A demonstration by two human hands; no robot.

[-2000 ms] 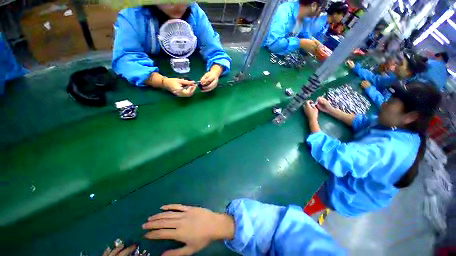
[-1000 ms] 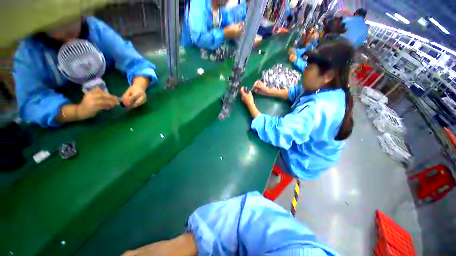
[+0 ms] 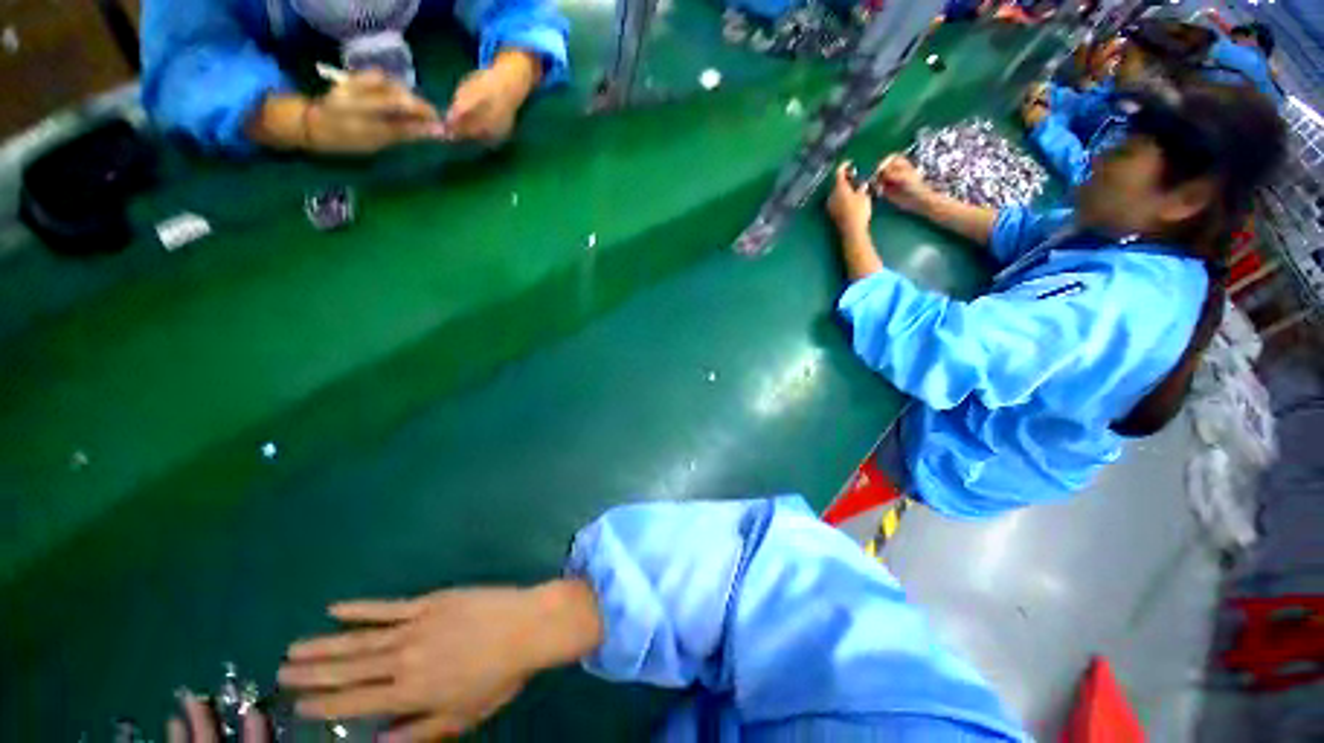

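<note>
My right hand (image 3: 421, 661) is over the dark green work surface (image 3: 581, 436) at the lower left, palm down, fingers spread and empty. My left hand (image 3: 218, 721) is at the bottom edge, mostly cut off; only some blurred fingertips show. Tiny silvery parts (image 3: 233, 685) lie beside these fingertips. Whether the left hand holds any cannot be told.
A green conveyor belt (image 3: 436, 276) crosses beyond my hands. Opposite, a person's hands (image 3: 421, 113) work near a fan, with a black object (image 3: 87, 182) and white piece (image 3: 183, 231) nearby. At right sits a person (image 3: 1031, 334) by a parts pile (image 3: 973, 163); a metal post (image 3: 842, 131) stands between.
The view has swung right, then partly back left. My right hand, mostly cut off one second ago, shows fully again, still spread. My left fingertips are back at the bottom edge.
</note>
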